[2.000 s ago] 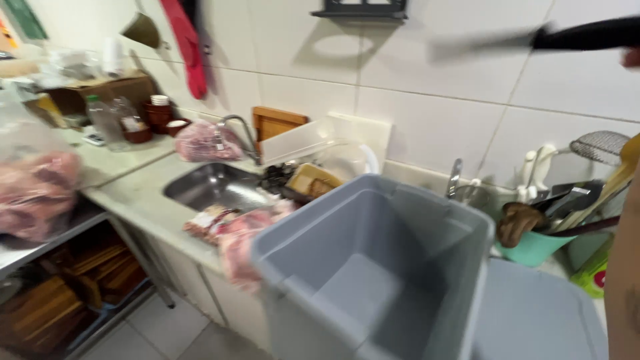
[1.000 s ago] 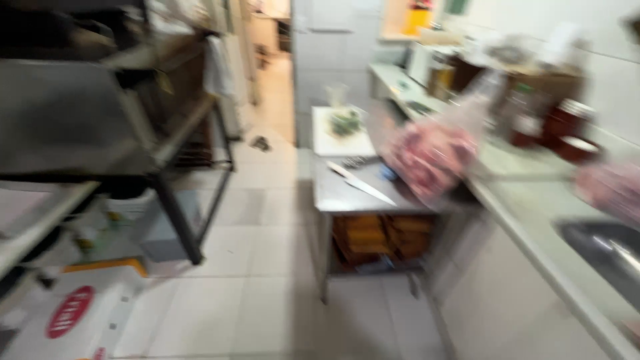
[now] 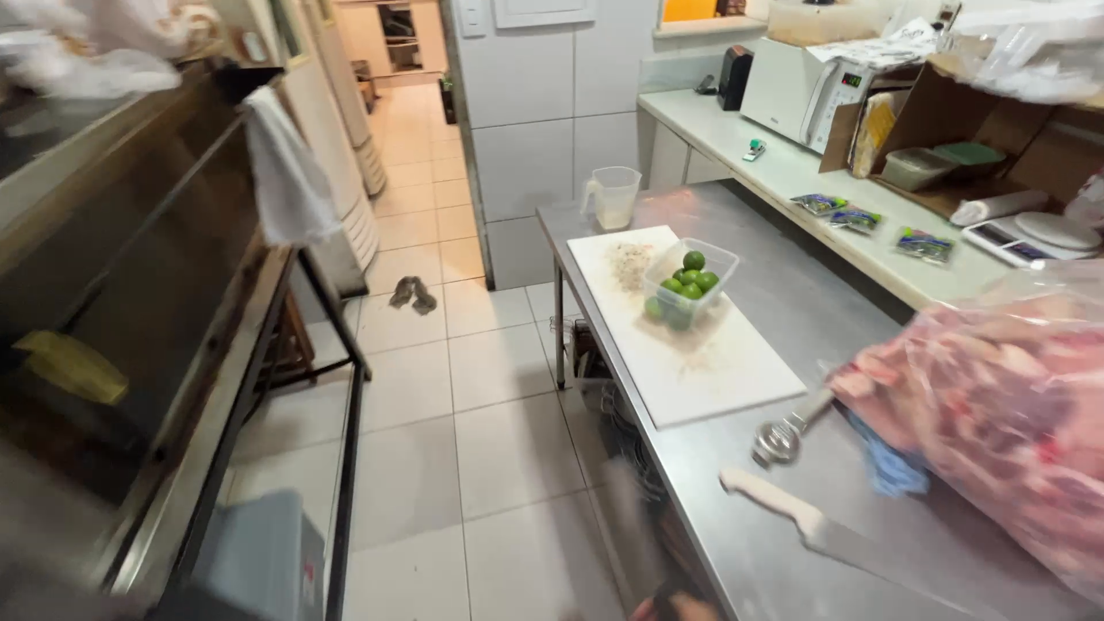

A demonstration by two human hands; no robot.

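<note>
At the bottom edge, beside the steel table, my right hand point(image 3: 677, 607) is partly in view, closed on the dark handle of a knife point(image 3: 634, 535) whose blade is blurred. My left hand is out of view. A white-handled knife point(image 3: 776, 504) lies on the steel table. Beyond it are a metal citrus squeezer point(image 3: 779, 440) and a white cutting board point(image 3: 724, 379), which bears a clear plastic container point(image 3: 729, 259) of green limes point(image 3: 692, 280). A large clear bag of raw meat point(image 3: 1009, 388) rests at the right, against a blue cloth point(image 3: 893, 466).
A measuring jug point(image 3: 614, 198) stands behind the board. The counter point(image 3: 780, 185) at right carries a microwave point(image 3: 802, 95), small packets and a kitchen scale point(image 3: 1026, 237). Left are a dark metal rack with a hanging white towel point(image 3: 289, 164) and a grey bin point(image 3: 259, 552). Tiled floor runs between.
The view has swung far left from the sink and grey bin to the steel table and aisle. The knife, raised at the upper right two seconds ago, is now low beside the table.
</note>
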